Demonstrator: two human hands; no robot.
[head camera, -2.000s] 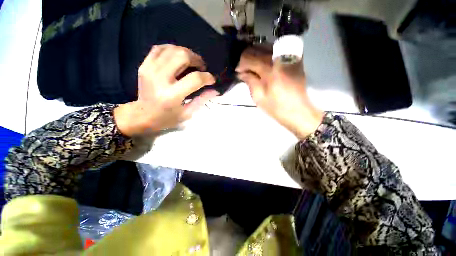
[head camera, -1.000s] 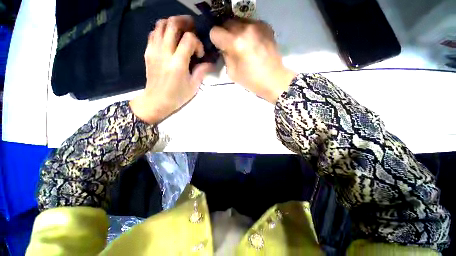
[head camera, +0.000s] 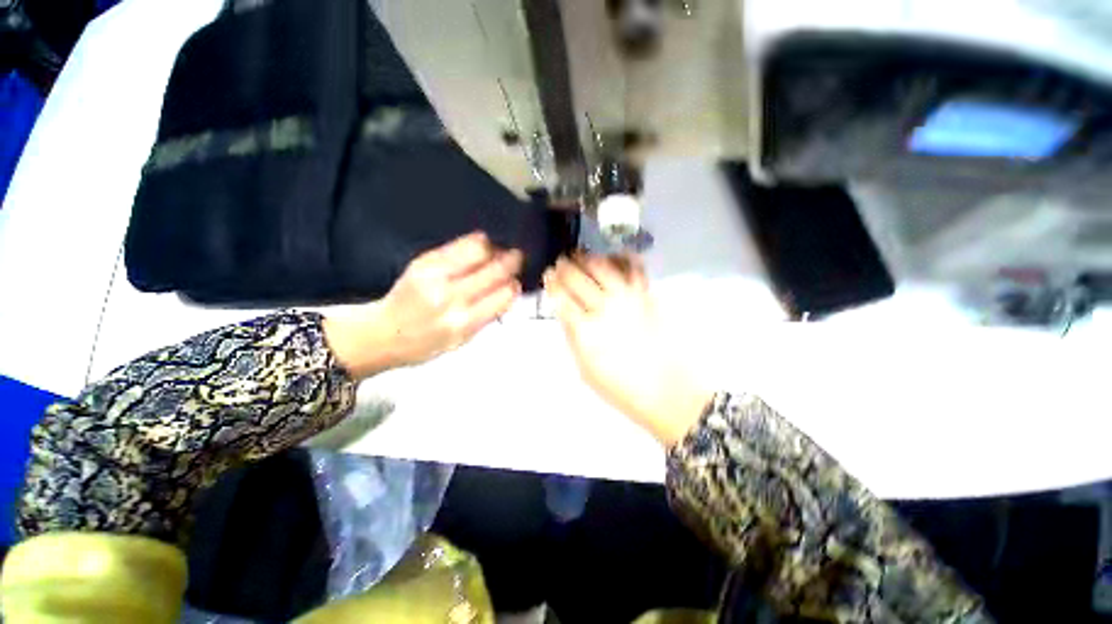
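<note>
A black back panel (head camera: 402, 207) lies on the white table at the left, with its right corner by the needle area of the sewing machine (head camera: 476, 73). A camouflage strip (head camera: 232, 140) and a wide black band (head camera: 338, 122) cross on it. My left hand (head camera: 457, 299) has its fingertips at the panel's near edge, close to the corner. My right hand (head camera: 604, 317) has its fingertips at the corner's right side, just below the small white cylinder (head camera: 620, 215). Both hands are somewhat blurred, and the exact pinch is hard to see.
A black smartphone (head camera: 823, 250) lies on the machine bed at the right. The machine head has a blue-lit screen (head camera: 994, 129) at the upper right. Crinkled clear plastic (head camera: 378, 518) hangs below the front edge of the white table (head camera: 488, 421).
The view has shifted up, so the machine head and screen now show. My hands have moved slightly apart at the fingertips, with less of the panel covered by my left hand.
</note>
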